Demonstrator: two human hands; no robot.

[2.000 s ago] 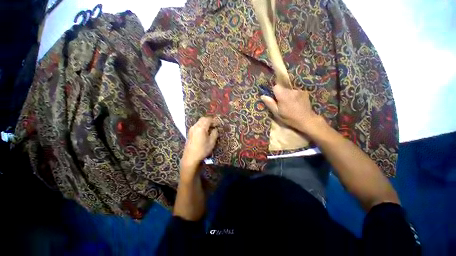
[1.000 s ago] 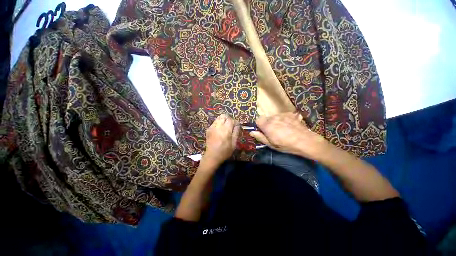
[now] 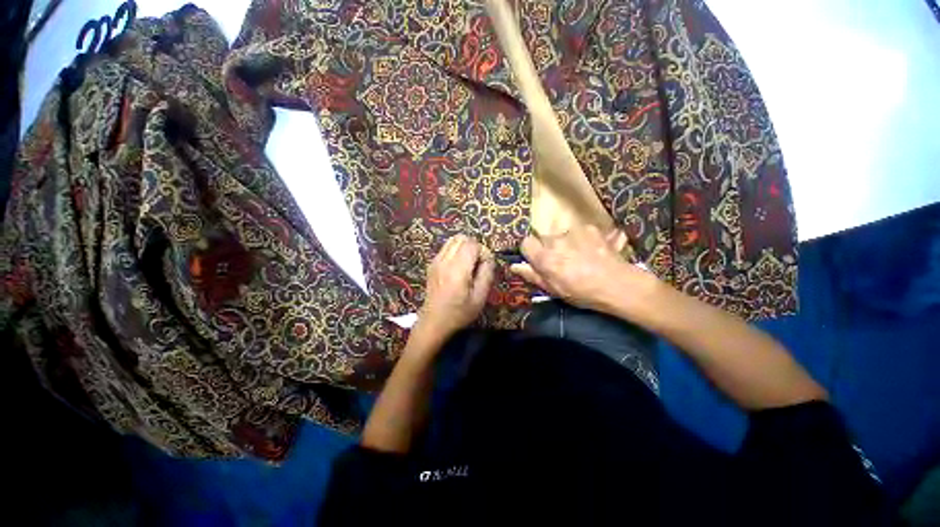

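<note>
A batik shirt (image 3: 414, 98) in dark brown with cream, gold and red motifs lies spread in front of me, its front partly open over a pale gold lining (image 3: 557, 170). My left hand (image 3: 456, 280) pinches the front placket near the front hem. My right hand (image 3: 577, 266) is closed beside it at the open edge, with a small dark tool (image 3: 508, 255) sticking out between the two hands. Most of the tool is hidden in the right fist, so I cannot tell its kind. Buttons cannot be made out.
More shirts (image 3: 222, 268) of the same print lie bunched at the left and hang over the table's near edge. Black hanger hooks (image 3: 106, 31) show at their top. The white table (image 3: 855, 113) extends at the right. The blue floor (image 3: 866, 360) shows below.
Since the first earlier frame, both hands have come together near the front hem, the right hand moving down. The view has shifted. Since one second ago, the hands have hardly moved.
</note>
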